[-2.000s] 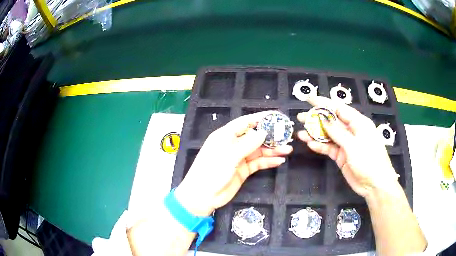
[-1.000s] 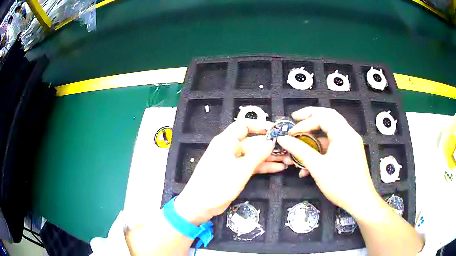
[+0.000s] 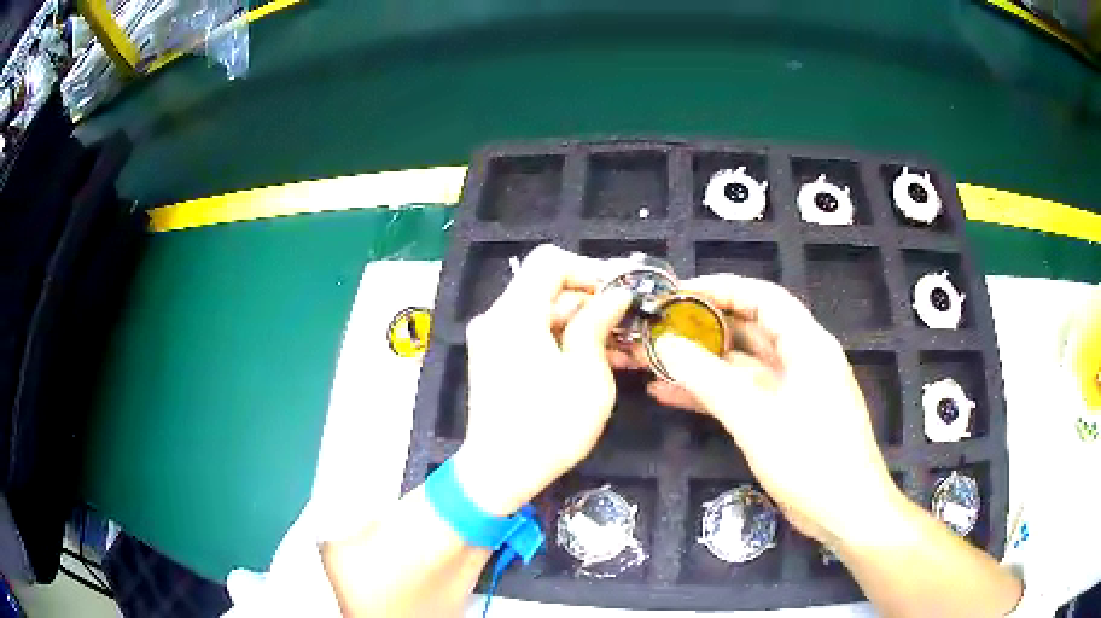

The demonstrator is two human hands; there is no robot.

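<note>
My left hand (image 3: 543, 362), with a blue wrist strap (image 3: 473, 509), holds a round electronic module (image 3: 640, 290) by its edge, circuit side up. My right hand (image 3: 761, 386) holds an amber round part (image 3: 691, 332) with a dark rim. The two parts meet or overlap at their edges; whether they are joined is hidden by my fingers. Both are above the middle of the black foam tray (image 3: 576, 193). White-ringed modules (image 3: 735, 193) lie in pockets at the top right and down the right side. Silvery modules (image 3: 739, 524) lie in the bottom row.
A yellow-and-black round piece (image 3: 409, 331) lies left of the tray on a white sheet (image 3: 374, 362). Bagged parts (image 3: 157, 48) are at the upper left, and a dark stack (image 3: 60, 314) stands at the left edge. A yellow item (image 3: 1087, 362) is at the right edge.
The module and the amber part, apart two seconds ago, are now together at their edges. Since one second ago both hands have shifted slightly left, and the amber face shows more openly.
</note>
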